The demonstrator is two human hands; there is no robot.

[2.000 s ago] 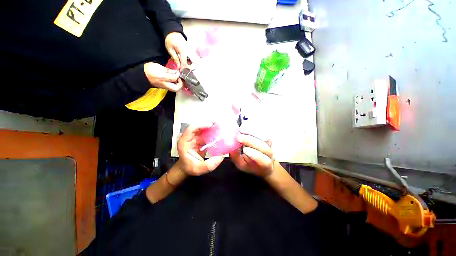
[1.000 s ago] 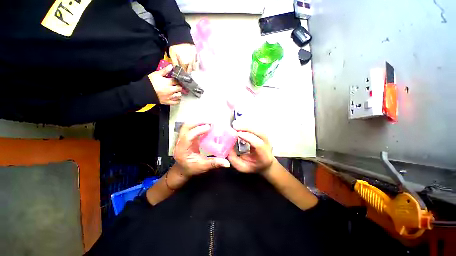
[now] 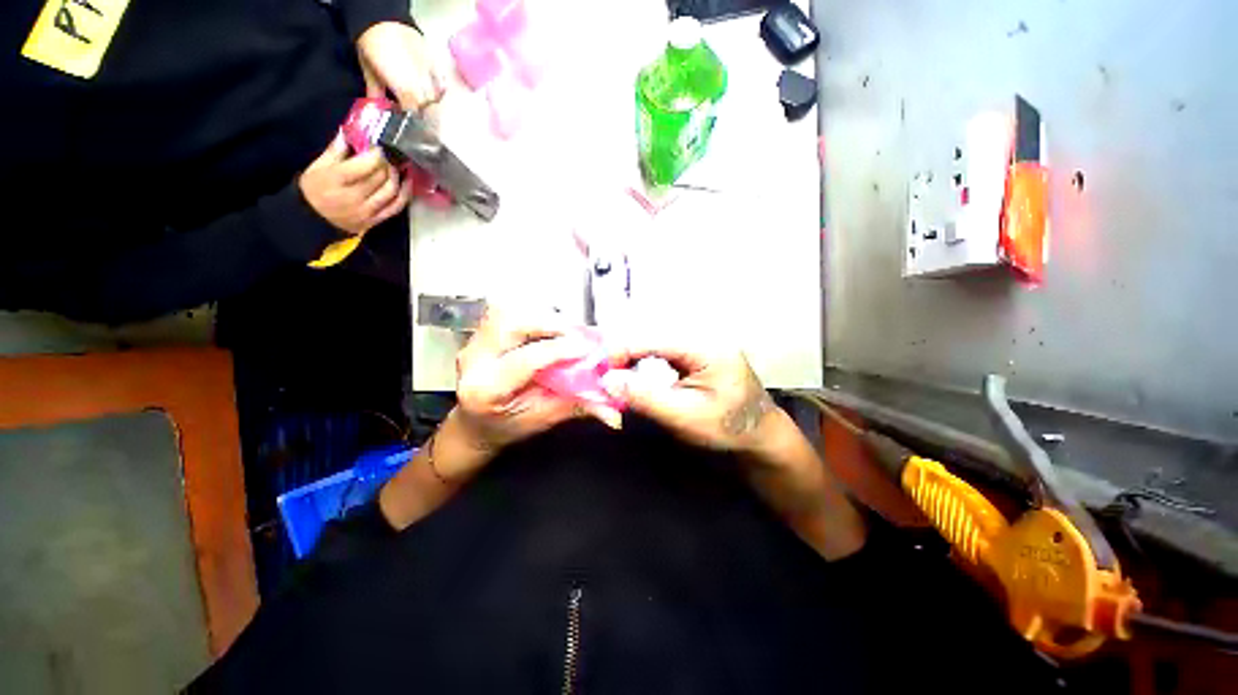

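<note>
Both my bare hands are together at the near edge of the white-topped table. My left hand and my right hand hold a crumpled pink piece between them. My fingers cover part of it. A small whitish thing shows at my right fingertips; I cannot tell what it is. A grey metal part lies on the table just beyond my left hand. A thin dark item with a small black spot lies beyond the pink piece, blurred by glare.
At the left, a coworker's hands hold a dark grey bracket part with pink material. Pink pieces, a green bottle and small black objects are on the table. An orange-yellow tool is at right, a blue tray lower left.
The pink piece is more bunched between my hands, which have drawn closer around it. The view has shifted, so the grey part near my left hand shows more. The coworker's bracket part has turned.
</note>
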